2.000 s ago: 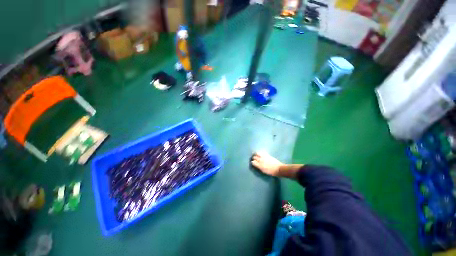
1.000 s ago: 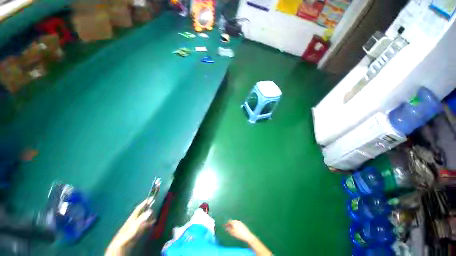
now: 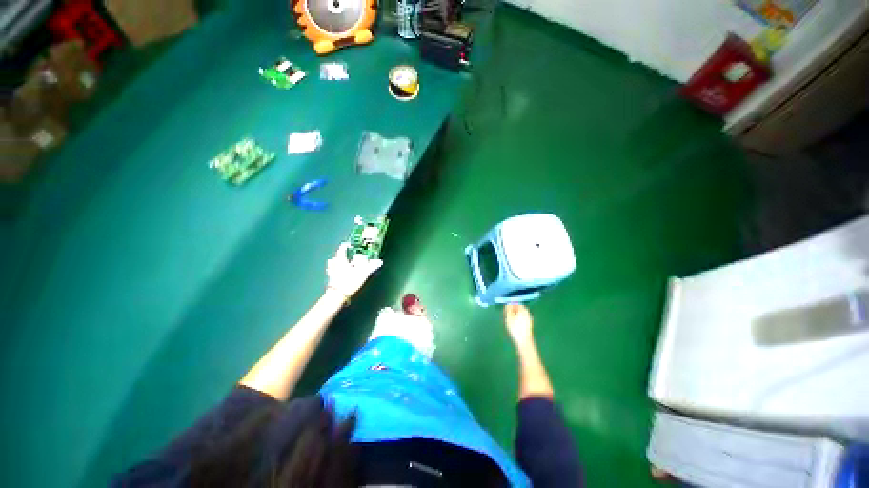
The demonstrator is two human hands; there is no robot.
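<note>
My left hand [image 3: 351, 272] holds a green circuit board [image 3: 369, 235] with pale and dark parts, at the bench's right edge. My right hand [image 3: 517, 322] is low beside the bench, at the near edge of a pale blue plastic stool [image 3: 535, 250]. Its fingertips meet or overlap the stool's edge; whether they grip it cannot be told. Blue-handled cutters [image 3: 310, 194] lie on the green bench [image 3: 191, 276], ahead of my left hand.
On the bench are green board panels [image 3: 242, 161], small white patches [image 3: 305, 142], a grey flat piece [image 3: 385, 155], a round reel [image 3: 403, 82], an orange animal-face fan [image 3: 334, 19] and a black box [image 3: 446, 46]. A white cabinet [image 3: 762, 334] stands right.
The view has moved along the bench toward the fan and stool. My left hand now shows clearly with the board. My right hand has reached the stool's edge. The parts bin has left view.
</note>
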